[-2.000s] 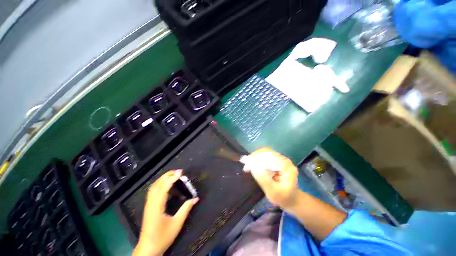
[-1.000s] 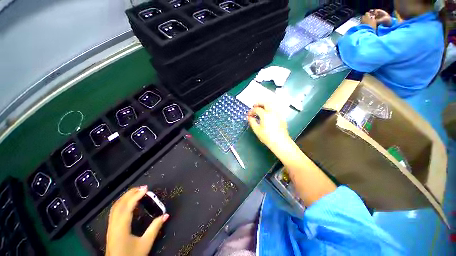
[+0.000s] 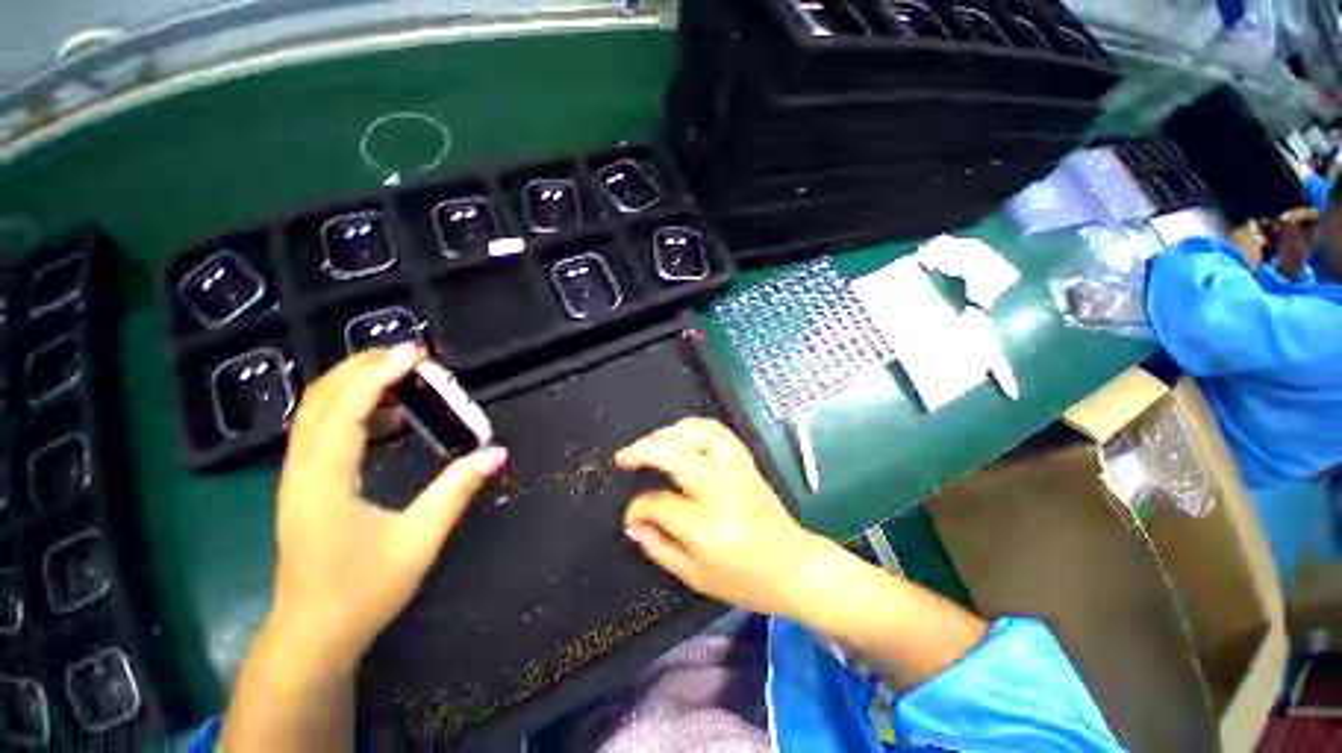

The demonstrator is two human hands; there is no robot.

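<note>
My left hand (image 3: pixel 346 508) holds a black watch housing with a silver rim (image 3: pixel 445 406) between thumb and fingers, tilted on edge over the left part of the flat black parts tray (image 3: pixel 545 515). Small gold-brown specks lie scattered in that tray, thickest along its near edge. My right hand (image 3: pixel 714 515) is over the right part of the tray, thumb and fingers apart, with no tool visible in it. The ten-cell foam tray (image 3: pixel 299 321) stands behind, with housings in most pockets and a small white piece by the bare pocket.
A clear bumped sheet (image 3: pixel 802 338), a white-handled tool (image 3: pixel 808 455), white paper (image 3: pixel 924 341) and crumpled tissue (image 3: pixel 971 268) lie at right. Stacked black trays (image 3: pixel 883 133) stand behind. Another filled tray (image 3: pixel 66 486) is at left. An open cardboard box (image 3: pixel 1148 544) and a blue-sleeved person (image 3: pixel 1251 346) are at right.
My right hand has come back from the clear sheet and paper to over the parts tray. The left hand still holds the housing. The camera view has turned.
</note>
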